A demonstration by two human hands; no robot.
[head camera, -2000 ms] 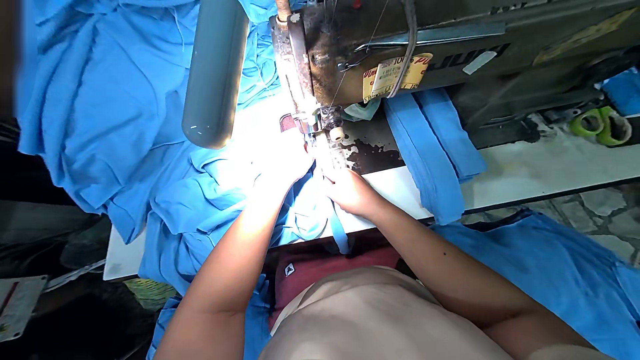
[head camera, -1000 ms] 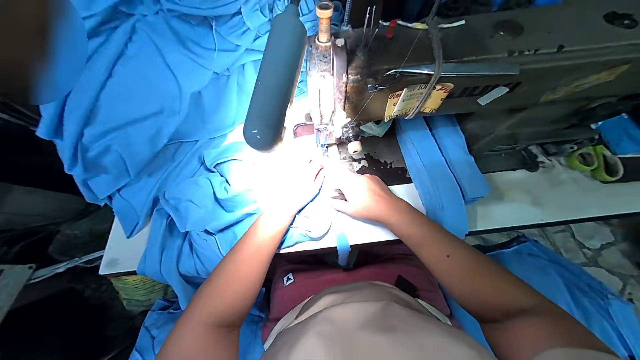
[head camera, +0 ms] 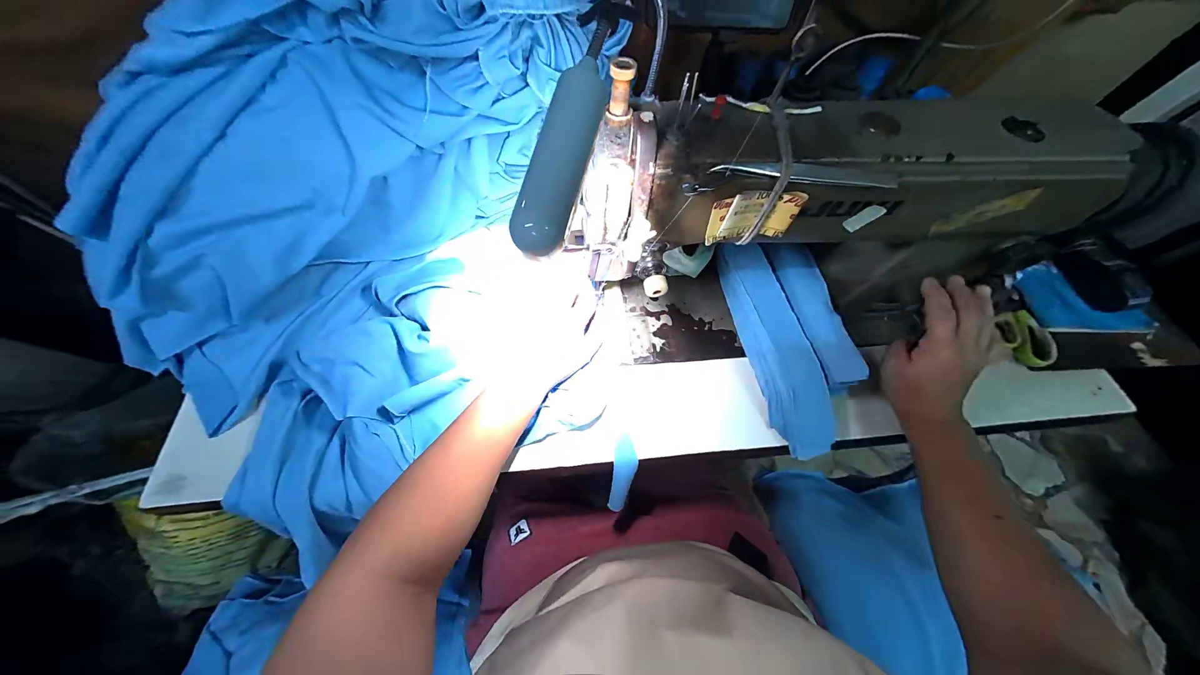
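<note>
My left hand (head camera: 539,342) lies on the blue fabric (head camera: 328,319) beside the needle area of an industrial sewing machine (head camera: 891,197); glare washes out its fingers, so its grip cannot be made out. A narrow blue strip (head camera: 623,469) hangs over the table edge below. My right hand (head camera: 942,352) is at the right of the white tabletop, near the base of the machine, close to green-handled scissors (head camera: 1027,337); its fingertips reach among small dark items, and whether it grips one is unclear. Folded blue fabric strips (head camera: 778,347) lie between the hands, under the machine arm.
A dark cylindrical lamp (head camera: 560,155) hangs at the machine head. Tweezers (head camera: 825,175) are tied to the machine arm. More blue fabric (head camera: 862,562) lies at the lower right beside my lap. A yellow-green bundle (head camera: 187,553) sits under the table's left end.
My right hand has left the needle area and moved right, to the tabletop near the scissors. My left hand stays by the needle on the fabric.
</note>
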